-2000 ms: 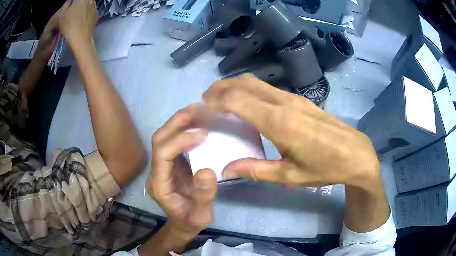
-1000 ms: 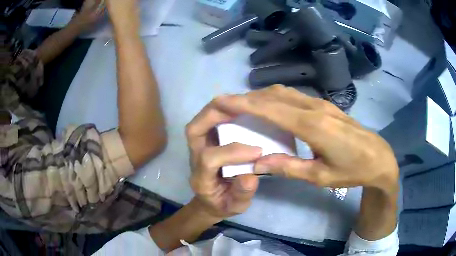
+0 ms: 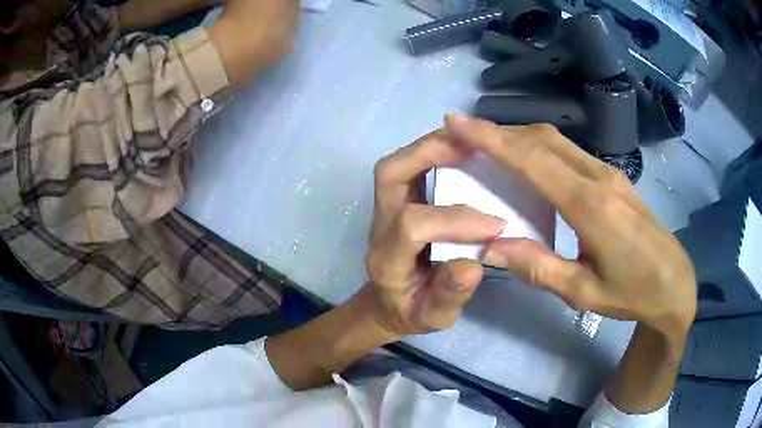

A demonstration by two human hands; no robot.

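A retail box (image 3: 493,196) stands or is held with its white end facing me, between my two hands over the table. My left hand (image 3: 418,242) wraps the box's left side, one finger lying across the white end and the thumb below. My right hand (image 3: 593,221) is around the right and far sides, its thumb at the near edge of the white end and its fingers arched over the far edge. The sides of the box are mostly hidden by my hands.
Several dark grey handheld units (image 3: 614,117) lie heaped beyond my right hand. Boxes (image 3: 723,242) stand in a row at the right. More boxes (image 3: 656,29) lie behind the heap. A neighbour's plaid sleeve (image 3: 125,125) and forearm are at the upper left. The table's dark edge runs below my hands.
The view has shifted, so the table items sit farther right and higher. My left finger has come across the white end. The neighbour's arm shows higher up. Both hands still hold the box.
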